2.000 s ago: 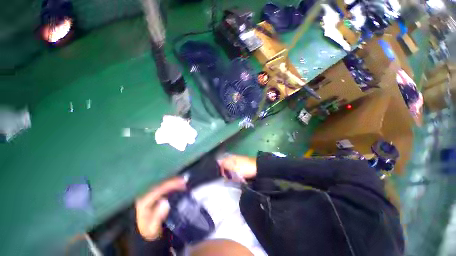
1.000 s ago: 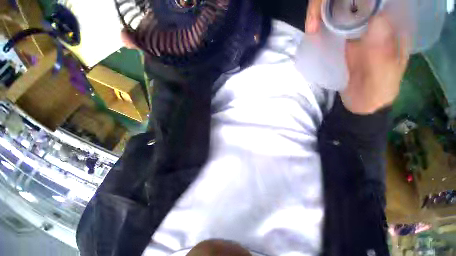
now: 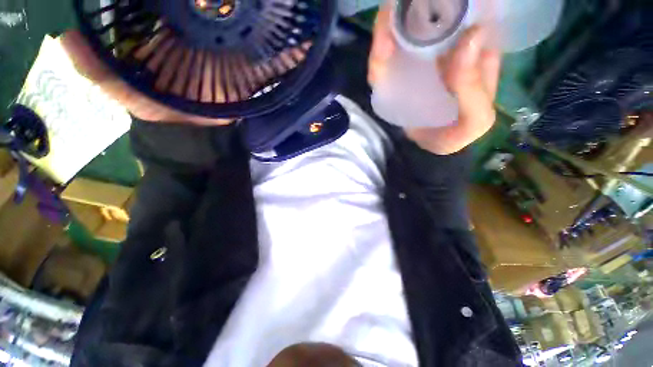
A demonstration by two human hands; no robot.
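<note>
A dark fan unit (image 3: 297, 75) with a round ribbed grille fills the upper left, close to the camera. Its open front shows a hub with copper-coloured and shiny parts in the middle. A dark clip base (image 3: 304, 135) shows below the head, against the white shirt. My left hand (image 3: 114, 89) holds the fan from behind at its left side; its fingers show through the ribs. My right hand (image 3: 465, 89) holds a pale grey, translucent fan blade (image 3: 413, 97) by its round centre. The blade is apart from the fan and its top is cut off by the picture's edge.
A pale yellow paper (image 3: 82, 111) with drawings lies at the left, with a dark strap-like part (image 3: 27, 132) at its edge. A small cardboard tray (image 3: 97, 193) is below. Dark fans (image 3: 587, 100) cluster at the upper right, with cartons (image 3: 512, 240) under them.
Since one second ago the view has shifted. The fan and blade appear further left, and the clip base now shows. Two seconds ago my hands were low at the bench edge around a dark part.
</note>
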